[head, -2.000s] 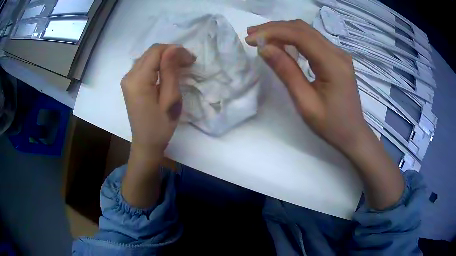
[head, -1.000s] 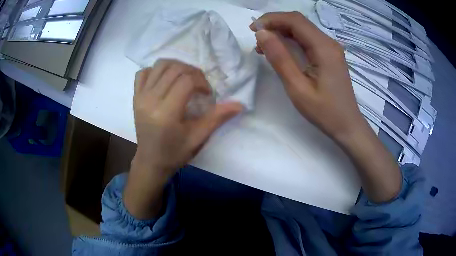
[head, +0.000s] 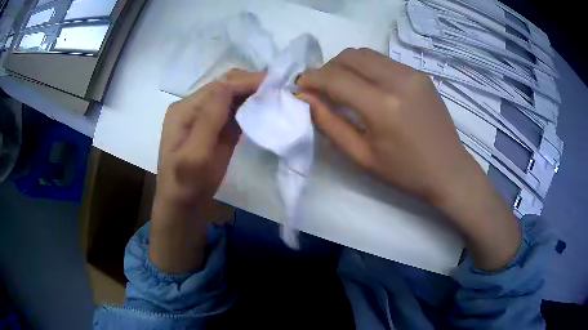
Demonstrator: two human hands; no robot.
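Observation:
A crumpled white cloth (head: 276, 122) is bunched up between my hands over the white work board (head: 361, 222). One end hangs down past the board's front edge, and the rest spreads toward the back left. My left hand (head: 203, 135) grips the cloth from the left with thumb and fingertips. My right hand (head: 387, 116) has its fingertips against the cloth from the right. Whether a small piece is between the right fingertips is hidden by the cloth and fingers.
White insert frames (head: 477, 77) lie fanned in an overlapping pile at the right. Brown cardboard (head: 55, 74) with shiny silver panels (head: 77, 32) is at the upper left. An open cardboard box (head: 119, 213) and a blue stool (head: 51, 161) are below the left edge.
The cloth has gone from lying spread on the board to being lifted and bunched. My left hand has closed on it, and my right hand has moved left and down to it.

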